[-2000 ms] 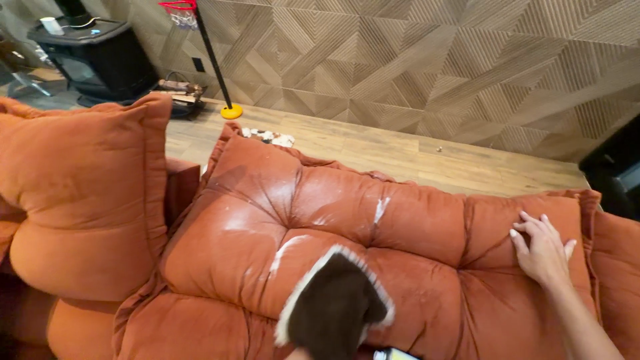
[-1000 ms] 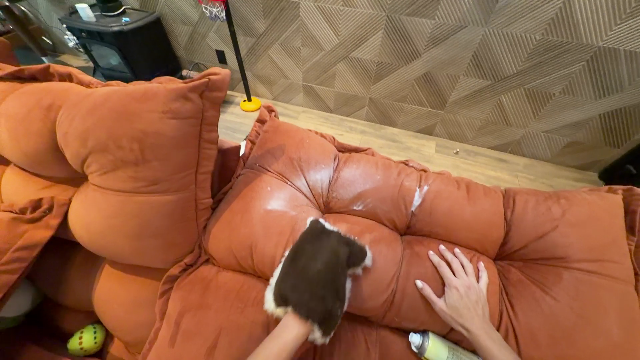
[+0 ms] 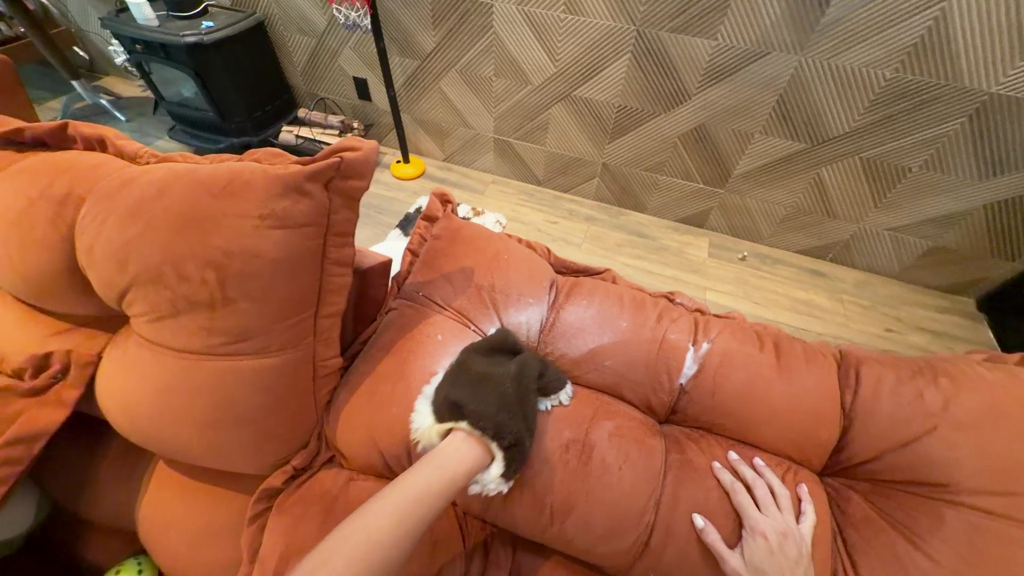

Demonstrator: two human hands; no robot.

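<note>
My left hand (image 3: pixel 472 450) reaches into a dark brown mitt-like cover (image 3: pixel 488 392) with cream fleece edging, which hides its fingers. This cover lies against the orange tufted sofa cushion (image 3: pixel 608 472). Above it, the fabric has a pale, wet-looking sheen with small white flecks. A short white streak (image 3: pixel 693 362), foam-like, sits in a fold to the right. At lower right, my right hand (image 3: pixel 760 520) rests palm down on the cushion, fingers apart and holding nothing.
An upright orange back cushion (image 3: pixel 216 256) stands at left. Behind are a black stove (image 3: pixel 216 80), firewood (image 3: pixel 320 128) and a black pole on a yellow base (image 3: pixel 408 168). A black-and-white furry animal (image 3: pixel 392 242) is partly hidden behind the sofa.
The brown cover has moved left along the cushion. A longer white streak seen two seconds ago no longer shows. The can near my right hand is out of view. The view has shifted right.
</note>
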